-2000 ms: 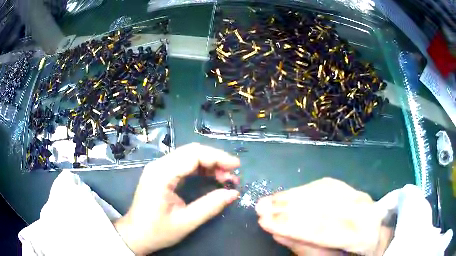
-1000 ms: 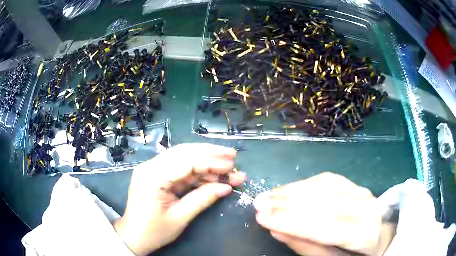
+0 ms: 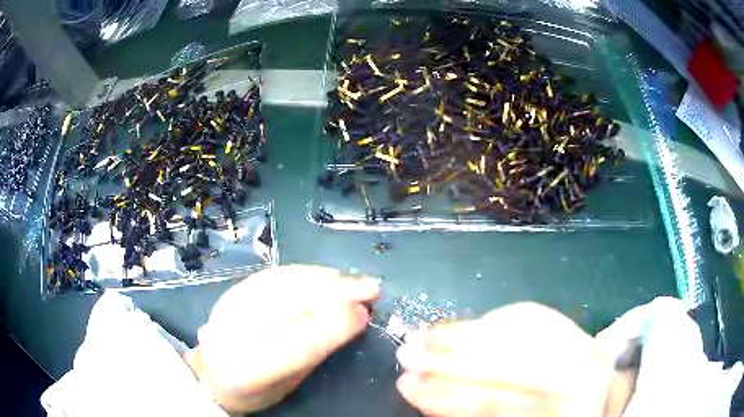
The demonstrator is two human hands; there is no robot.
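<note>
My left hand is at the lower middle, back up, thumb and fingertips pinched together. A tiny dark part shows at its fingertips. My right hand is just to the right, fingers closed around slim tweezers, whose thin tip reaches to the left fingertips. Whitish small pads lie scattered on the green mat between and behind the hands. The palm side of both hands is hidden.
A left clear tray holds loose black parts with gold tails. A larger right tray is heaped with them. One dark part lies on the mat. A red item, papers and a clear ridged strip are at right.
My left hand has closed from an open curl into a tight pinch and turned back up. The tweezers now show between the hands. The right hand has shifted slightly left.
</note>
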